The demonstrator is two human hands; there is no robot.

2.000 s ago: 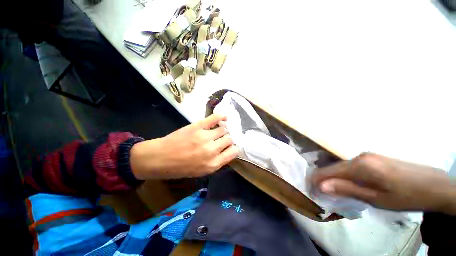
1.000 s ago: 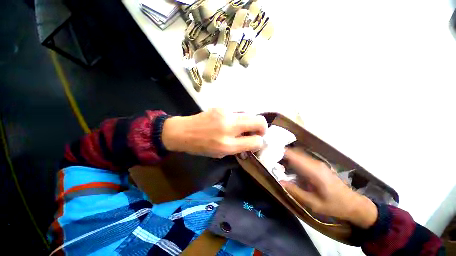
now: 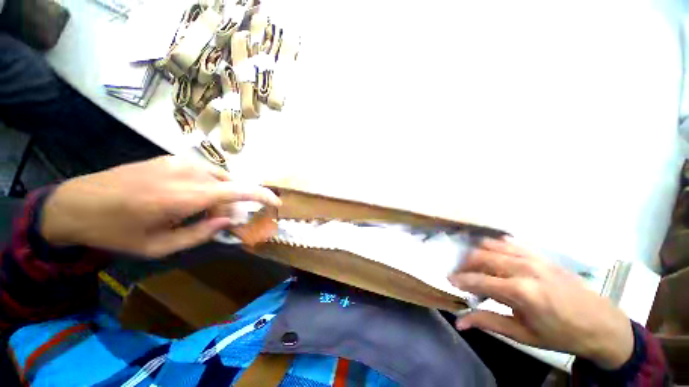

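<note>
A brown handbag (image 3: 344, 269) lies at the table's front edge before me, its long mouth open upward. White stuffing paper (image 3: 378, 243) shows inside the mouth, and a toothed line runs along it at the left. My left hand (image 3: 162, 204) is at the bag's left end, its fingers pinching the end, with something whitish at the fingertips. My right hand (image 3: 529, 291) holds the right end of the mouth, fingers over the rim and thumb below. Both hands are slightly blurred.
Bundled tan straps (image 3: 227, 83) are heaped at the back left, beside thin cards or booklets (image 3: 134, 85). A narrow white stack (image 3: 621, 286) stands at the right. Brown bags (image 3: 675, 295) show at the right edge. A person's dark-clothed leg (image 3: 68, 113) is at the upper left.
My right hand has moved out of the bag's middle to its right end. My left hand has moved to the left end. The mouth is narrower, and the view has shifted.
</note>
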